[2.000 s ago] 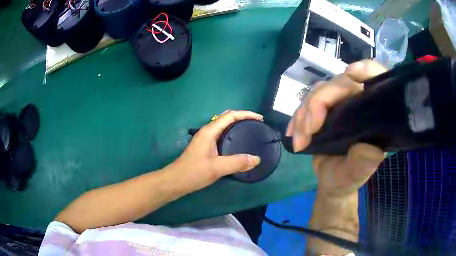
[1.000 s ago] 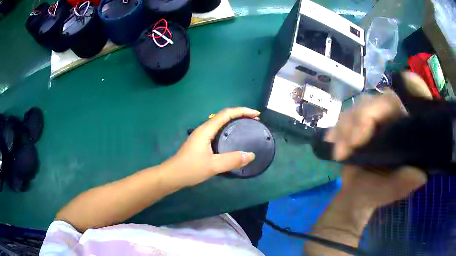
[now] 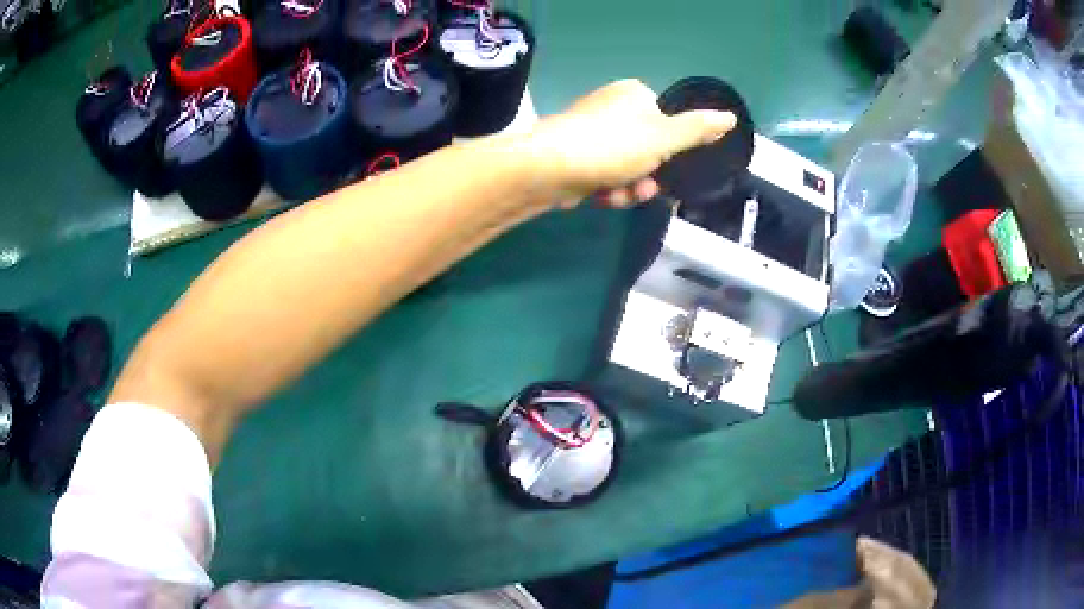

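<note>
My left hand (image 3: 618, 143) holds a round black housing (image 3: 704, 140) above the back left of the screw feeder (image 3: 761, 286). The underside of that housing is hidden. A black housing (image 3: 553, 446) with an open silvery face and red and white wires stands on the green bench, a black strap loop (image 3: 464, 413) at its left. The black electric screwdriver (image 3: 921, 357) is at the right, with no hand on it. My right hand (image 3: 894, 577) is partly visible and blurred at the bottom right edge; its fingers cannot be made out.
Several wired housings, one red (image 3: 214, 60) and one dark blue (image 3: 297, 131), stand on a pale board (image 3: 166, 226) at the upper left. Loose black covers (image 3: 71, 405) lie at the far left. A clear plastic cup (image 3: 874, 202) and a red and green item (image 3: 977, 252) are right of the feeder.
My left hand has moved up and right from the front bench with a round black housing. My right hand has left the screwdriver and dropped low. An open wired housing now stands in front.
</note>
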